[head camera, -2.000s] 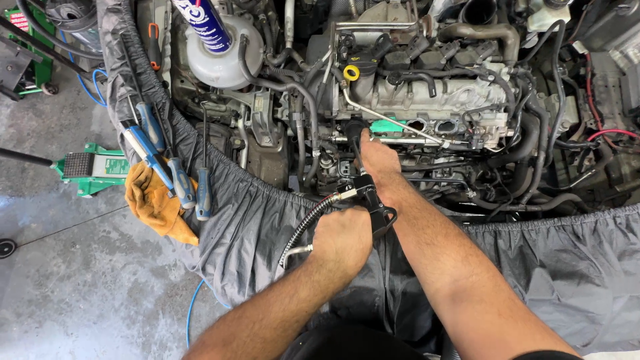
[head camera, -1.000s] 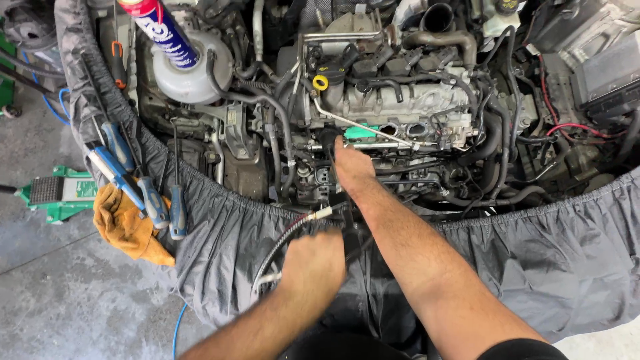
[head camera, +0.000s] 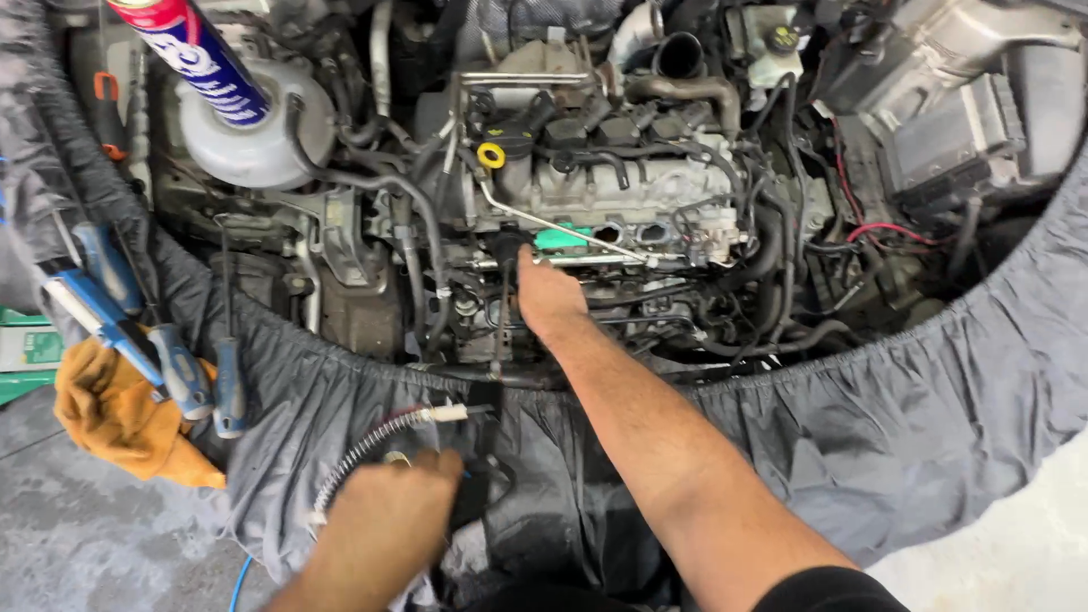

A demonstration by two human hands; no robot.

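My right hand (head camera: 551, 293) reaches over the front of the car engine (head camera: 629, 183), its fingers against a black fitting (head camera: 508, 246) beside a green plug or cloth (head camera: 563, 236) at the intake ports. From that fitting a thin shaft runs down to a black tool body (head camera: 483, 425) over the cover. My left hand (head camera: 395, 501), blurred, is closed around the lower part of this black tool. A spring-wrapped hose (head camera: 370, 446) with a pale end fitting (head camera: 446, 413) curves beside the left hand.
A grey fender cover (head camera: 850, 442) lines the bay's front edge. Blue-handled screwdrivers (head camera: 180, 374) and an orange cloth (head camera: 127, 416) lie on it at left. A spray can (head camera: 200, 64) stands on the white coolant reservoir (head camera: 255, 144). A green jack (head camera: 30, 353) is on the floor.
My left hand has moved down and away from the engine, with the black tool's lower part. My right hand stays at the same fitting. The view has shifted somewhat.
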